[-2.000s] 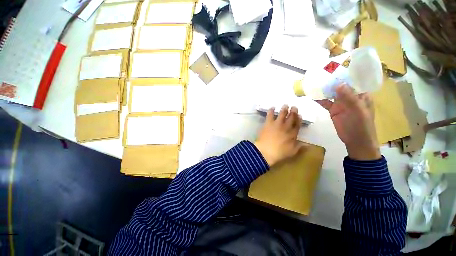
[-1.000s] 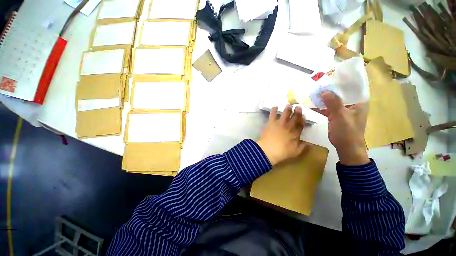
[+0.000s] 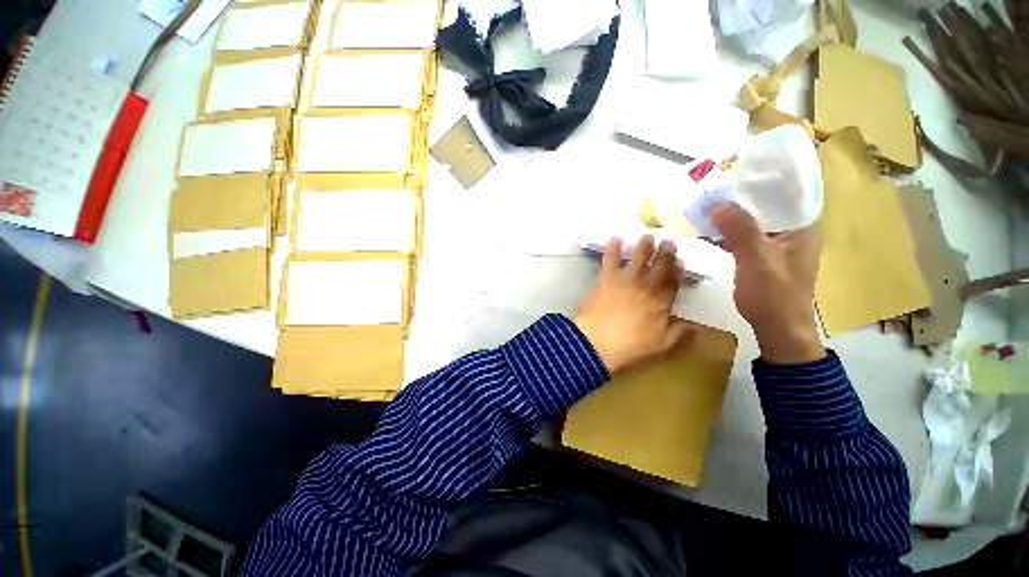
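Note:
My right hand (image 3: pixel 770 271) holds the translucent white glue bottle (image 3: pixel 779 180), tilted, with its yellowish nozzle pointing left above the white insert stack (image 3: pixel 702 262). My left hand (image 3: pixel 634 310) lies palm down, its fingertips on the near edge of the insert stack and its heel and thumb over the tan panel stack (image 3: pixel 654 417). The panel stack lies at the table edge in front of me. The glare on the white surface hides whether there is glue on the top insert.
Two columns of tan and white glued pieces (image 3: pixel 352 220) lie at left, beside a desk calendar (image 3: pixel 51 135). A black knotted band (image 3: pixel 542 124) and small square (image 3: pixel 463 152) lie behind. Spare panels (image 3: pixel 869 248), crumpled white wipes (image 3: pixel 965 434) and brown strips (image 3: pixel 982 68) are at right.
My right hand has moved left with the bottle, and the nozzle has shifted a little left and down over the insert stack. My left hand has stayed nearly in place.

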